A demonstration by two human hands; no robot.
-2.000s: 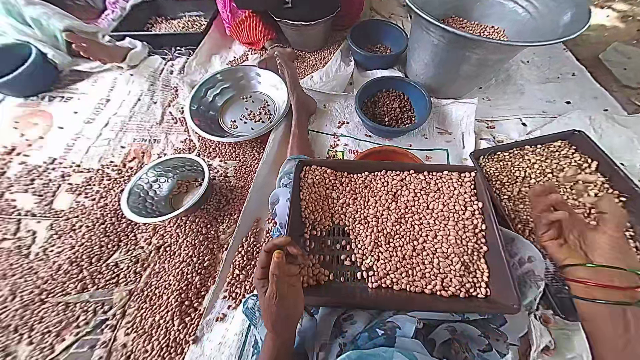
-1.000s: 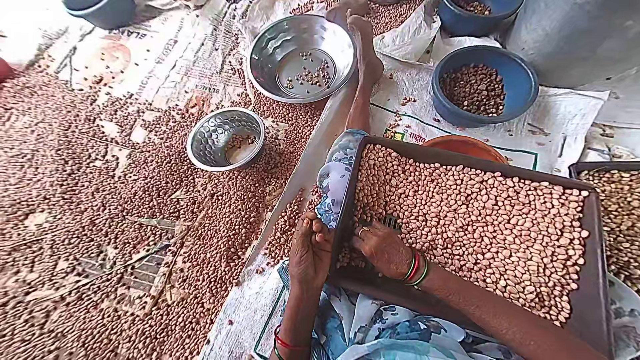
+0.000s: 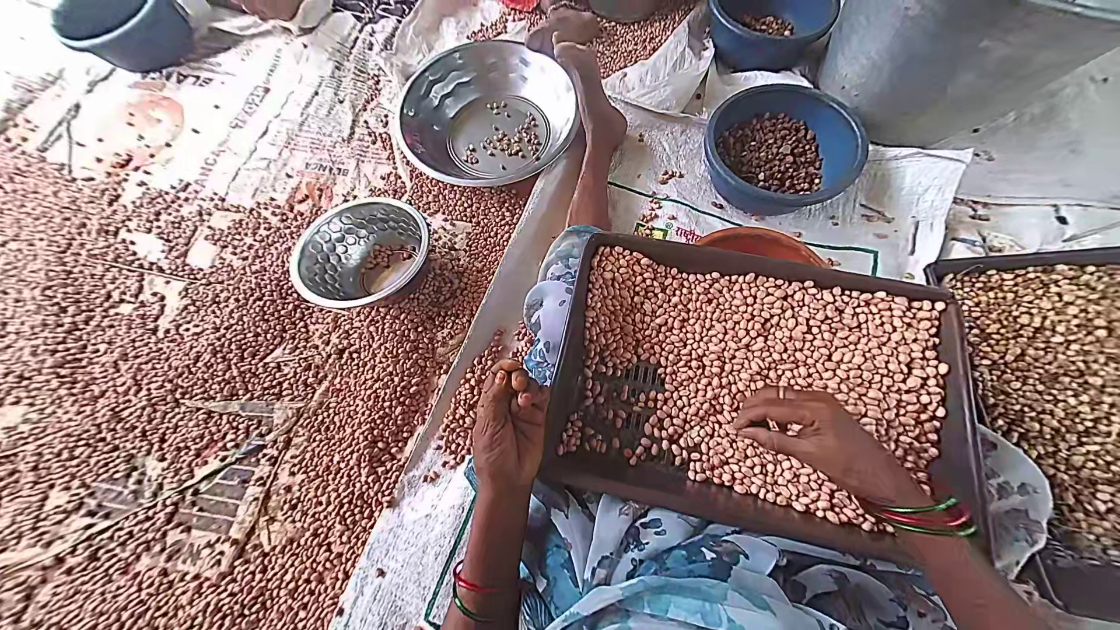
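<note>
A dark plastic tray [image 3: 752, 507] with a slotted bottom rests on my lap, spread with pinkish-brown nuts or beans [image 3: 787, 324]. Its slots show through at the left part. At the tray's left edge is my left hand [image 3: 510, 424], palm up, fingers curled around a few nuts. My right hand [image 3: 809, 433] is over the middle right of the tray, fingertips bent down at the nuts; whether it pinches one cannot be told. Bangles circle both wrists.
Left of me, many nuts [image 3: 219, 350] cover printed sacking. Beyond are a small steel bowl [image 3: 319, 262], a wide steel basin [image 3: 420, 131], blue tubs [image 3: 844, 149] and a large metal vessel [image 3: 919, 70]. An orange bowl [image 3: 761, 242] sits behind the tray; a second filled tray [image 3: 1041, 260] stands right.
My right hand was over the second tray, then at the left end of the lap tray, and is now over its middle right. My left hand stays by the left edge. The view has shifted.
</note>
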